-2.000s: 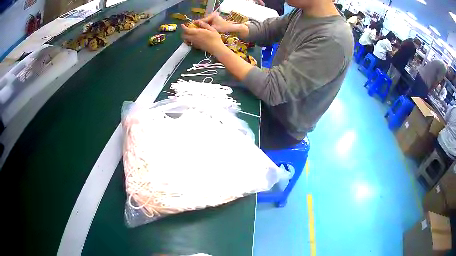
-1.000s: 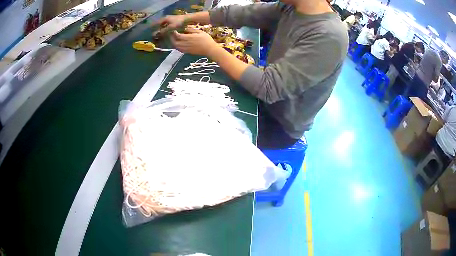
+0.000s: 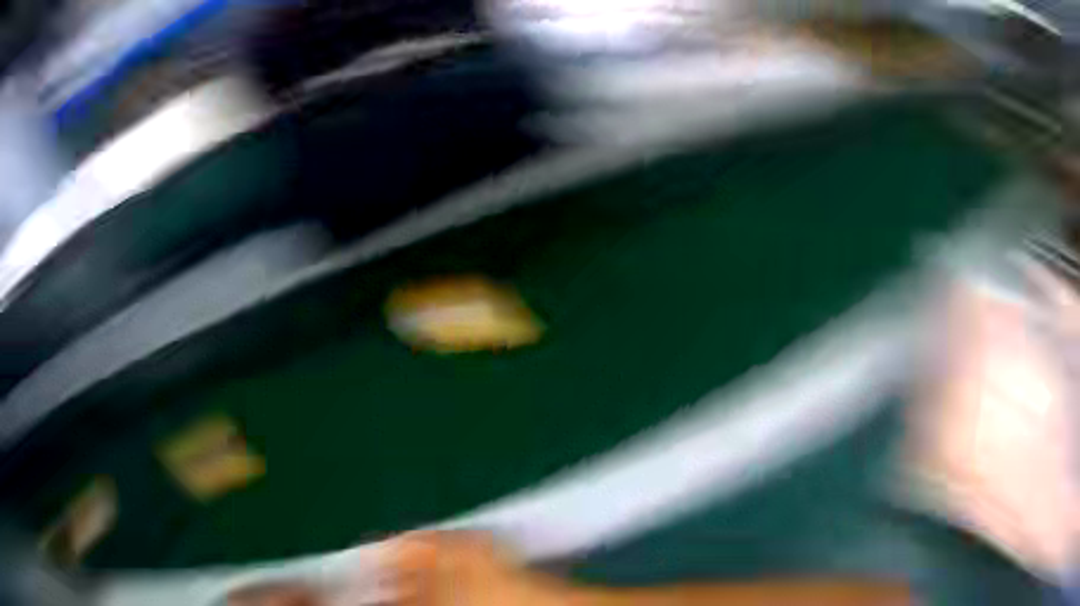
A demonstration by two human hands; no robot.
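Note:
The view is strongly blurred. A yellow unit with a pale middle [image 3: 464,315] lies on the dark green conveyor belt [image 3: 711,260]. A second yellow piece [image 3: 213,456] lies on the belt at the lower left, and a third yellowish piece [image 3: 83,521] is near the left edge. What seems to be my right hand [image 3: 450,571] is at the bottom edge, cut off, with its forearm stretching to the right; its fingers and anything in them are not readable. A small dark blur left of it at the bottom edge may be part of my left hand [image 3: 275,594].
A pale rail [image 3: 711,432] curves along the belt's near side, and another runs along its far side. The blurred bag of pale pink-white cords [image 3: 1001,414] is at the right edge. Blurred dark and white shapes lie beyond the belt.
The view has swung left along the belt and is smeared. The cord bag is now at the right edge. The neighbouring worker is out of view, and a hand shows at the bottom.

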